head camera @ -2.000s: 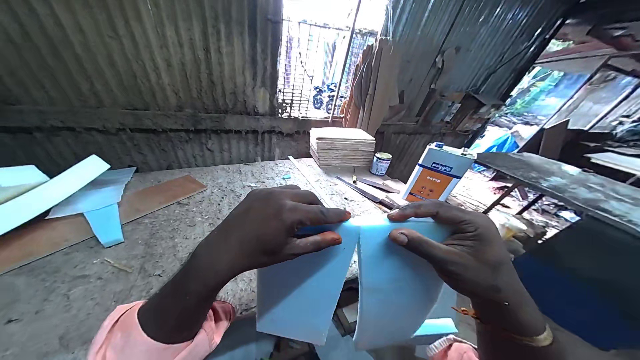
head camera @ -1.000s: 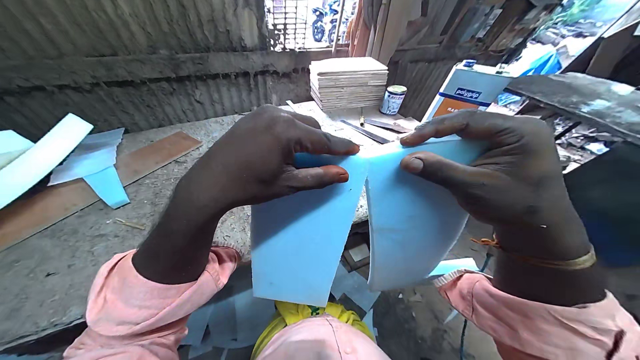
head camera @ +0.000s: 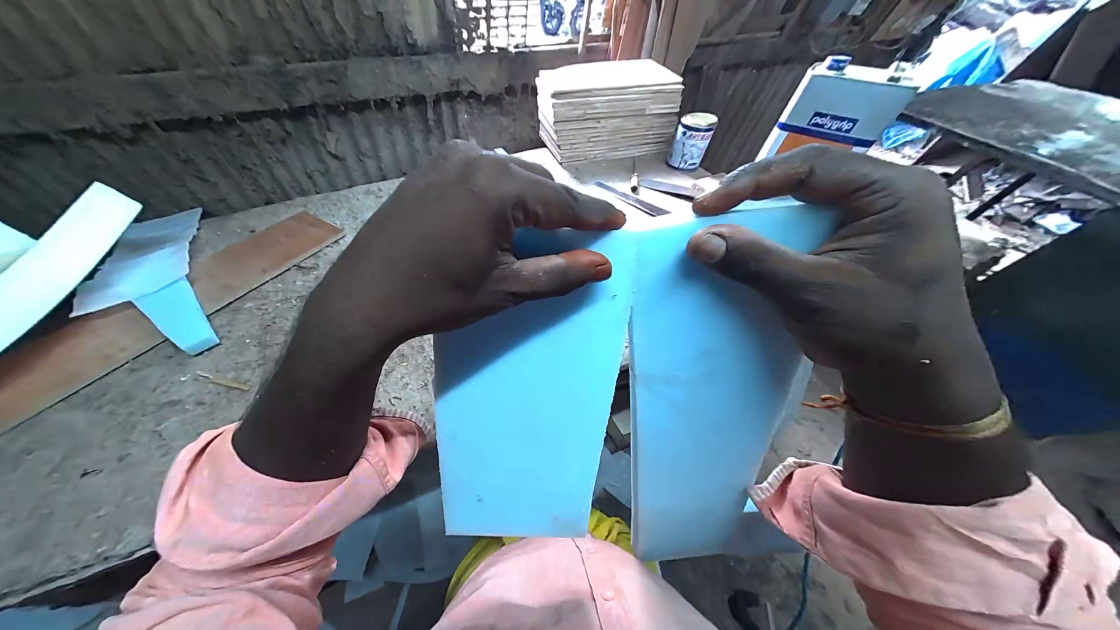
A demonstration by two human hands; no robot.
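Note:
Between my two hands hangs a light-blue foam sheet (head camera: pixel 525 420), split by a narrow gap that runs up from its lower edge; whether the halves are one piece at the top I cannot tell. My left hand (head camera: pixel 472 236) pinches the upper edge left of the gap between thumb and fingers. Just right of the gap, my right hand (head camera: pixel 840 254) pinches the same edge, thumb on the near face. The right-hand part (head camera: pixel 709 420) curves and looks layered.
On the worktable (head camera: pixel 289 306) lie a brown board (head camera: pixel 262 254), blue and white sheet offcuts (head camera: pixel 175 315), a stack of thin boards (head camera: pixel 608 114), a small tin (head camera: pixel 693 140) and flat blades (head camera: pixel 630 199). An adhesive can (head camera: pixel 840 105) stands behind my right hand. A dark tabletop (head camera: pixel 1041 131) is at right.
The view has tilted down and come closer to my hands. Both hands keep their pinch on the upper edge of the blue sheet.

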